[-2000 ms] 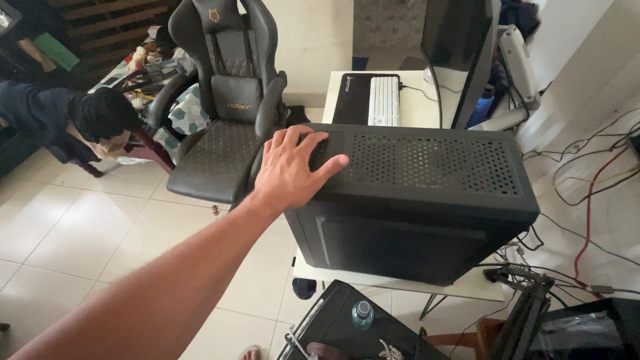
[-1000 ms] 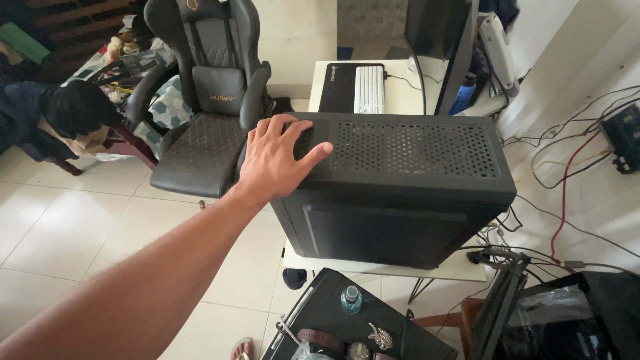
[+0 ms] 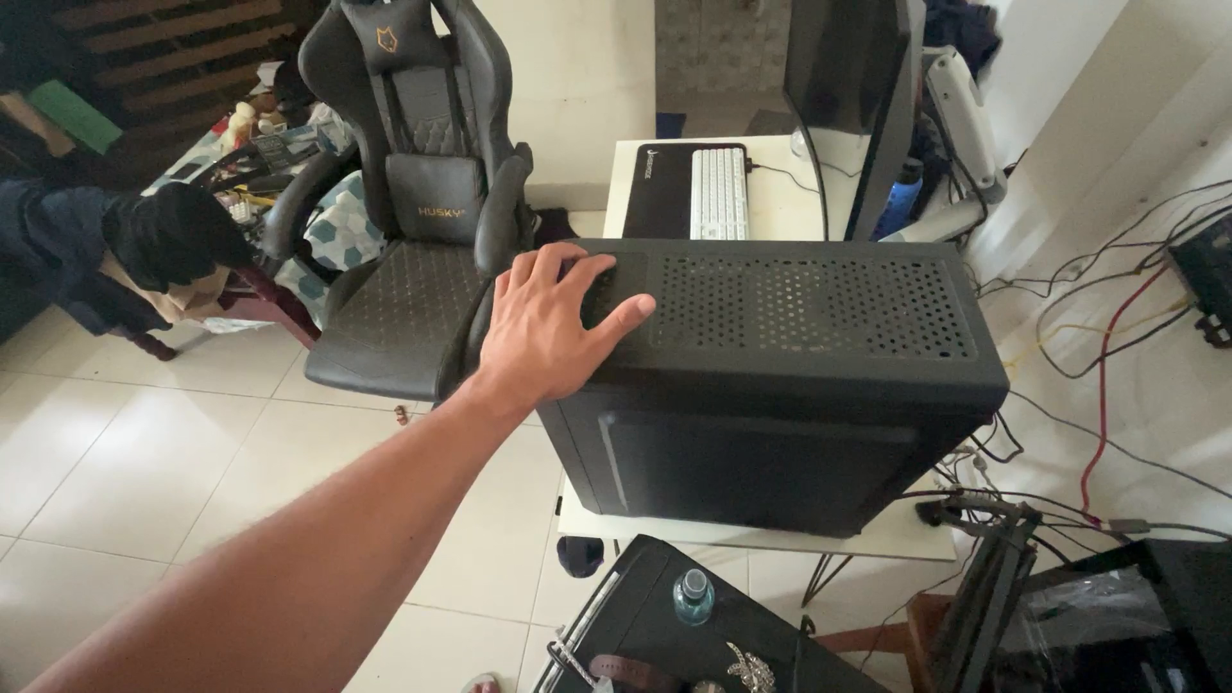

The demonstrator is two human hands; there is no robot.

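My left hand (image 3: 544, 322) rests palm down, fingers spread, on the top of a black computer tower case (image 3: 760, 385), at the end nearest the gaming chair. Its thumb points toward the perforated top vent (image 3: 818, 303), and the fingertips lie near the far top edge, partly over a dark recessed area. The hand grips nothing. The case stands upright on a white desk (image 3: 654, 541). Beyond it on the desk are a white keyboard (image 3: 720, 192) on a black mat (image 3: 659, 183) and a monitor (image 3: 847, 106). My right hand is out of the frame.
A black gaming chair (image 3: 409, 308) stands left of the desk. Cables, one red (image 3: 1104, 385), hang and tangle at the right. In front, a black surface (image 3: 654, 597) holds a small clear bottle (image 3: 693, 597) and a leaf-shaped ornament (image 3: 751, 666). A cluttered table (image 3: 207, 168) stands behind the chair.
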